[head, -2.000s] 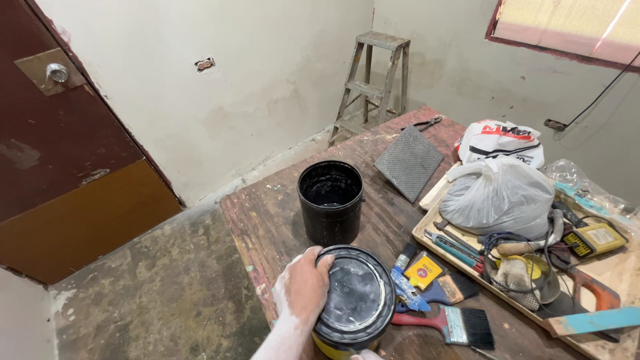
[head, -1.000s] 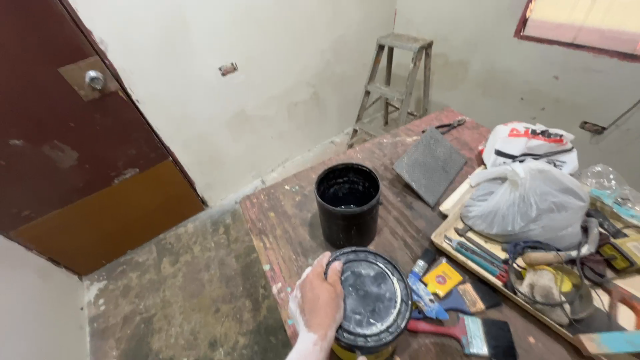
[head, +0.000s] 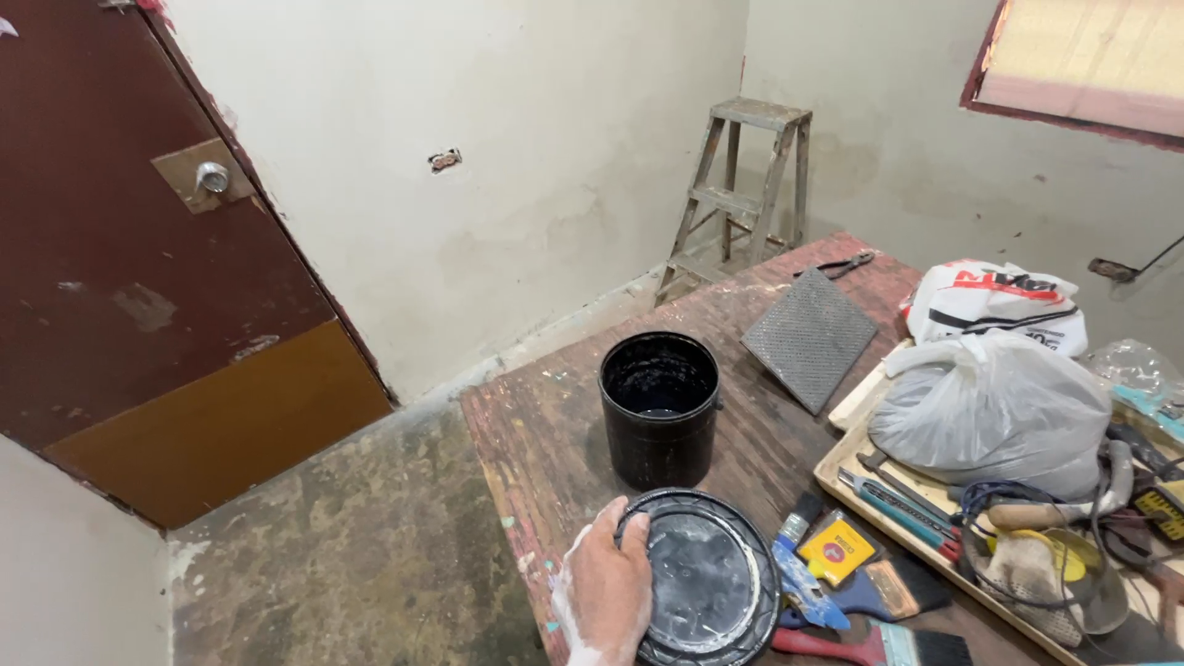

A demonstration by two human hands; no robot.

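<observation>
My left hand [head: 606, 578], whitened with dust or paint, rests at the left rim of a black bucket lid [head: 703, 578], fingertips curled over its edge. Pale smears mark the lid. Just behind it on the wooden table stands an uncovered black bucket [head: 659, 444] with dark liquid low inside. To the lid's right lie a red-handled paintbrush [head: 893, 643], a blue-handled brush [head: 860, 592], a blue-smeared tool [head: 809, 587] and a yellow packet [head: 837, 550]. My right hand is out of view.
A tray [head: 971, 592] of tools, a utility knife [head: 897, 504] and a tied plastic bag [head: 990, 416] sits at right. Farther back are a grey textured slab [head: 809, 338], pliers [head: 846, 265] and a stepladder [head: 735, 185]. A brown door [head: 166, 277] stands left.
The view has shifted left. The fingers of my right hand, at the bottom edge two seconds ago, are no longer seen. My left hand stays at the lid's rim.
</observation>
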